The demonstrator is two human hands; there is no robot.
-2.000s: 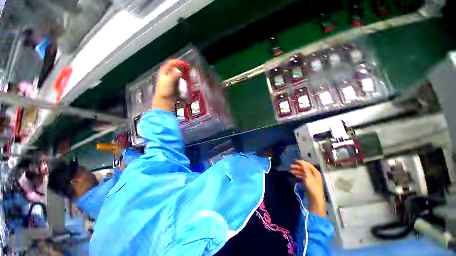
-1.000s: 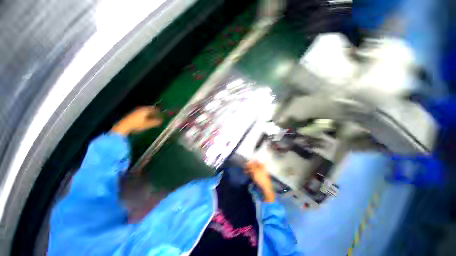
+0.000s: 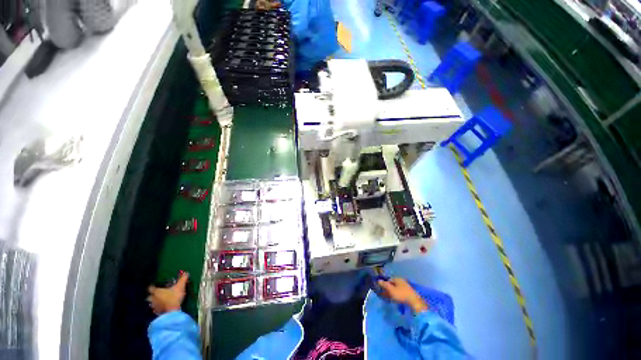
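Note:
My left hand (image 3: pixel 167 299) is over the green belt (image 3: pixel 172 254), thumb and fingers apart around a small dark thing with a red edge; I cannot tell if it grips it. My right hand (image 3: pixel 402 292) is at the front edge of the white machine (image 3: pixel 337 266), fingers curled just below its small display (image 3: pixel 377 257); whether it holds anything is unclear. A clear tray (image 3: pixel 257 305) lies on the green bench between belt and machine. Red-rimmed phone units (image 3: pixel 235 289) show in its near pockets; glare hides the far ones. Another phone unit (image 3: pixel 348 209) appears on the machine bed.
Several phone units (image 3: pixel 184 226) lie spaced along the belt beyond the pale rail (image 3: pixel 221 158). Black racks (image 3: pixel 254 56) stand at the bench's far end, beside a person in a blue smock (image 3: pixel 309 31). Blue stools (image 3: pixel 485 130) stand on the floor at the right.
The view has turned towards the machine and steadied. My left hand has moved from the stacked trays at the left to the belt. My right hand is now at the machine's front edge.

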